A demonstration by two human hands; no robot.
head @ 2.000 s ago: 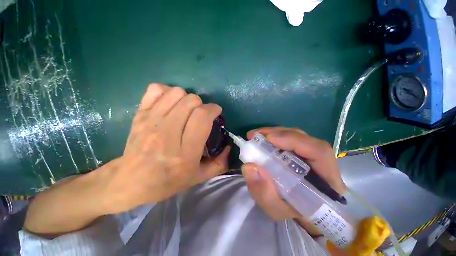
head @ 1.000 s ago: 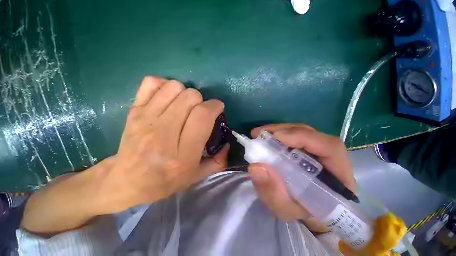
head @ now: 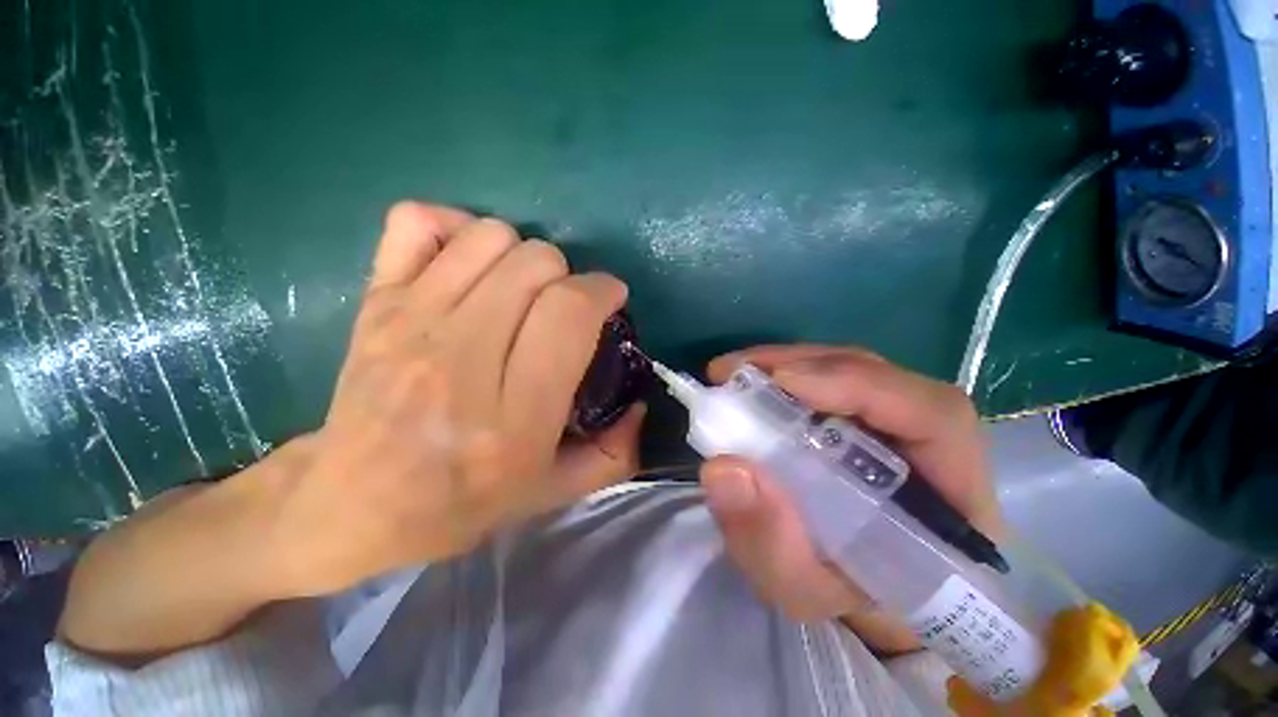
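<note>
My left hand (head: 449,378) holds a small dark housing (head: 606,376) between its fingers, with a shiny rim; most of it is hidden by the fingers. My right hand (head: 855,462) grips a clear-white glue syringe (head: 827,504) with a printed label and a yellow-orange rear cap (head: 1072,665). The pale needle tip (head: 664,374) points at the housing's right edge, very close to it; whether it touches I cannot tell. A slim black pen-like tool (head: 946,521) lies along the syringe, in the same hand.
The bench is green and glossy (head: 729,126), scratched at the left. A blue dispenser (head: 1233,182) with a round gauge (head: 1175,252) stands at the far right. A pale hose (head: 1020,259) curves down from it. A white piece (head: 851,16) lies at the top edge.
The view has shifted, so the dispenser and syringe sit further right and the white piece is mostly out of frame. Both hands keep their hold, with the needle still close to the housing.
</note>
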